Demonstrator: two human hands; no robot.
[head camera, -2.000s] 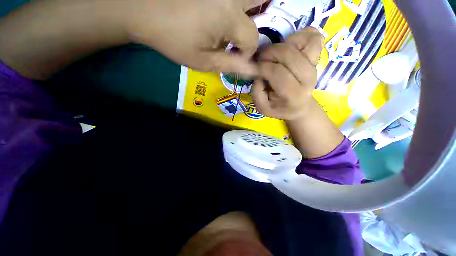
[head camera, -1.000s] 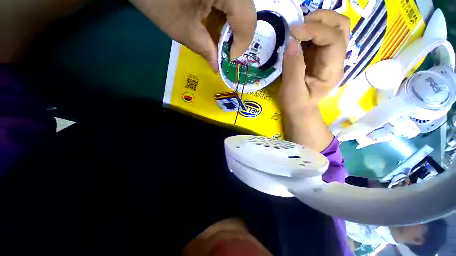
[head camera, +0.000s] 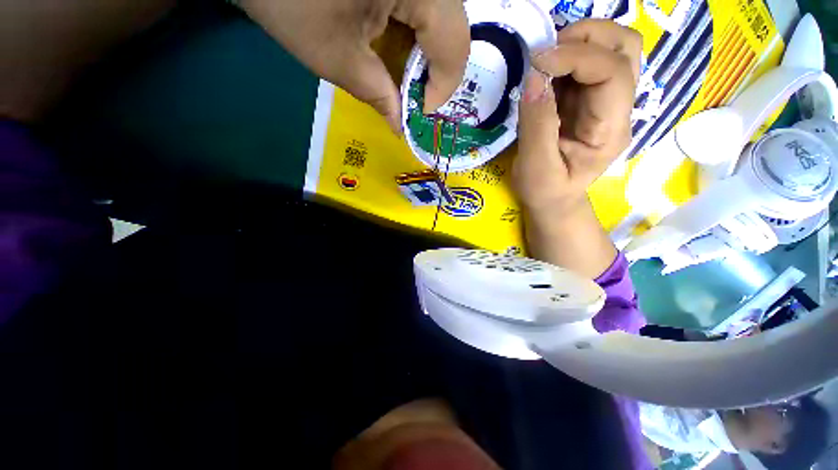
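Note:
The open earcup is tilted so its inside shows: a green circuit board, a black ring and a white centre. My left hand grips its left side, one finger inside near the thin red and black lead wires, the thumb at the outer rim. My right hand holds the right rim between thumb and fingers. A small flat battery hangs from the wires below the cup. The closed earcup hangs nearer me on the white headband.
A yellow printed sheet with dark stripes lies under the work. Waiting white headphones lie at its right. The dark green surface shows at left. Another person's head shows at lower right.
Since two seconds ago, my hands have parted to the cup's sides, uncovering its inside. The headband has swung down at the right. Little has changed in the last second.

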